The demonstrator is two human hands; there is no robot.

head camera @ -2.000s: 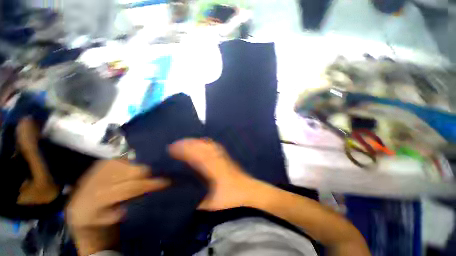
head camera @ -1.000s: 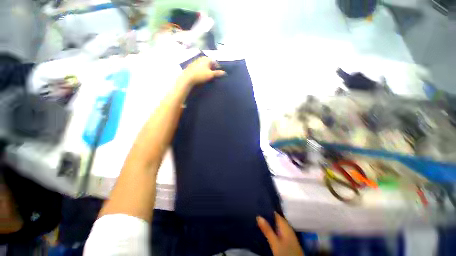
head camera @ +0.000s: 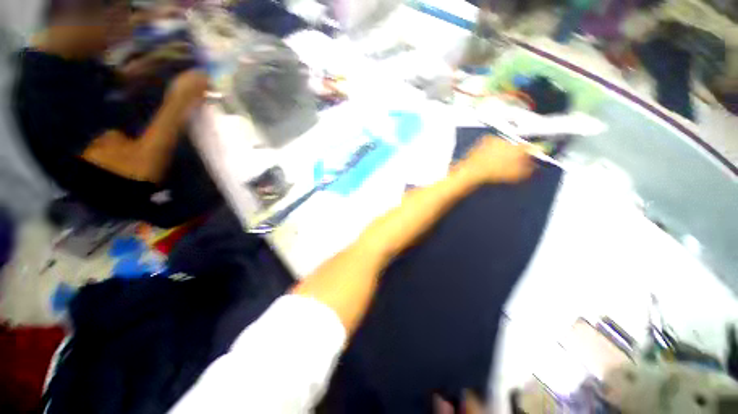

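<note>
A long dark navy fabric panel [head camera: 453, 267] lies flat on the white table [head camera: 566, 251], running from its far edge towards me. My left hand [head camera: 502, 160] rests on the panel's far end, with the arm stretched over its left side; the fingers are blurred and I cannot tell whether they pinch the cloth. Only the blurred fingertips of my right hand [head camera: 460, 403] show at the bottom edge, at the near part of the panel.
Another person [head camera: 105, 137] in a dark top sits at the left. A dark cloth heap [head camera: 178, 315] lies at the lower left. A blue item [head camera: 364, 162] lies on the table left of the panel. Blurred machine parts [head camera: 647, 380] show at the lower right.
The view has swung left, so the seated person and the dark heap have come in and the shears have gone out. My left hand is still at the panel's far end.
</note>
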